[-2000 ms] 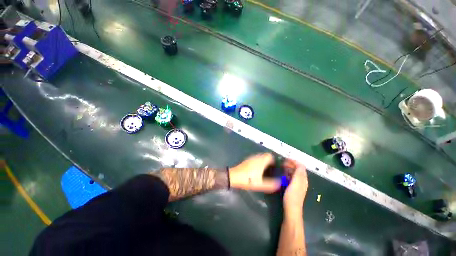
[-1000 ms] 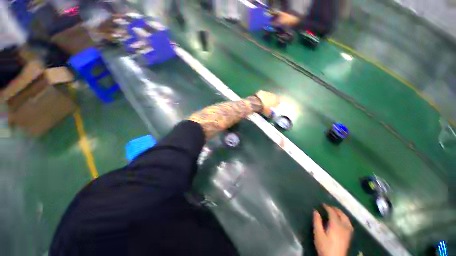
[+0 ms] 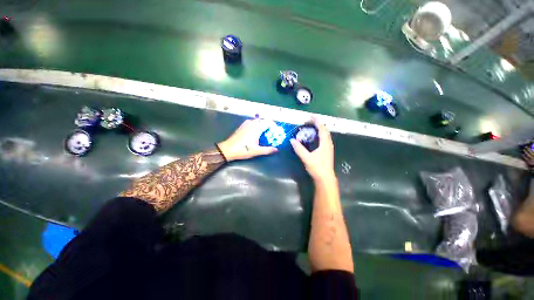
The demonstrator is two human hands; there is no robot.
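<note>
My left hand (image 3: 249, 140) holds a housing with a lit LED circuit board (image 3: 273, 135), glowing bright blue-white, over the bench beside the rail. My right hand (image 3: 316, 153) holds the round end cap (image 3: 305, 135), a black ring with a pale face, just right of the board. The two parts are apart, side by side. Any wires between them cannot be made out. The fingers hide most of the housing.
Two open units with caps (image 3: 78, 142) (image 3: 143, 142) lie on the bench at left. A closed unit (image 3: 232, 48) and open units (image 3: 288, 80) (image 3: 383, 101) are on the belt beyond the white rail (image 3: 193, 101). Bagged parts (image 3: 454, 202) and another person's arm (image 3: 523, 218) are at right.
The view has swung right. My left hand, which was reaching over the belt at a lit unit, is back over the bench holding a lit board. My right hand now holds a cap beside it.
</note>
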